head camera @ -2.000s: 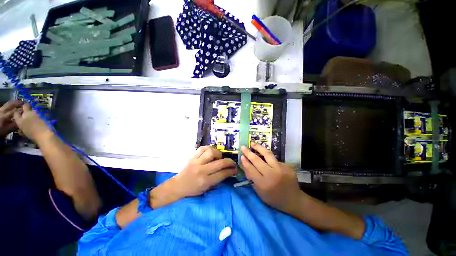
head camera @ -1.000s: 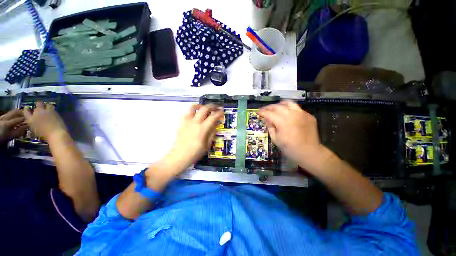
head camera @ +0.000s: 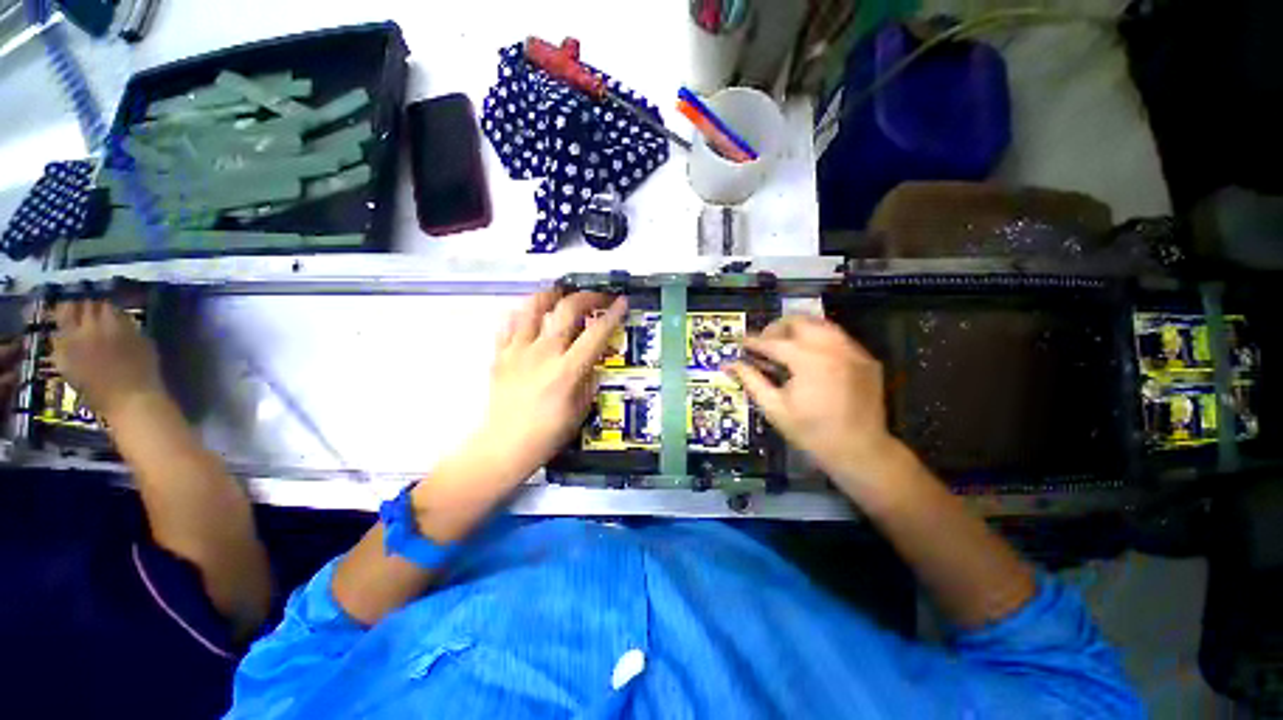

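Observation:
A black solder pallet (head camera: pixel 767 464) lies between the rails in front of me, with yellow-edged circuit boards (head camera: pixel 622 416) in it. A pale-green hold-down strip (head camera: pixel 674 387) lies across its middle, front to back. My left hand (head camera: pixel 542 369) rests over the pallet's left side, fingertips at the upper left board; whether it grips a part cannot be seen. My right hand (head camera: pixel 816 387) is at the right side and holds a short dark tool, possibly tweezers (head camera: pixel 764 367), over the right boards. The tool's tip is too small to make out.
Conveyor rails (head camera: pixel 422 270) run left to right. Another pallet (head camera: pixel 1221 447) with a green strip lies at right. Another person's hands (head camera: pixel 101 352) work at a pallet at left. Behind are a strip tray (head camera: pixel 387 141), phone (head camera: pixel 449 165), polka-dot cloth (head camera: pixel 563 148), screwdriver (head camera: pixel 570 66) and pen cup (head camera: pixel 746 166).
Both my hands have moved from the pallet's front edge up over the boards. The dark tool now shows in my right hand, which has come slightly down since one second ago.

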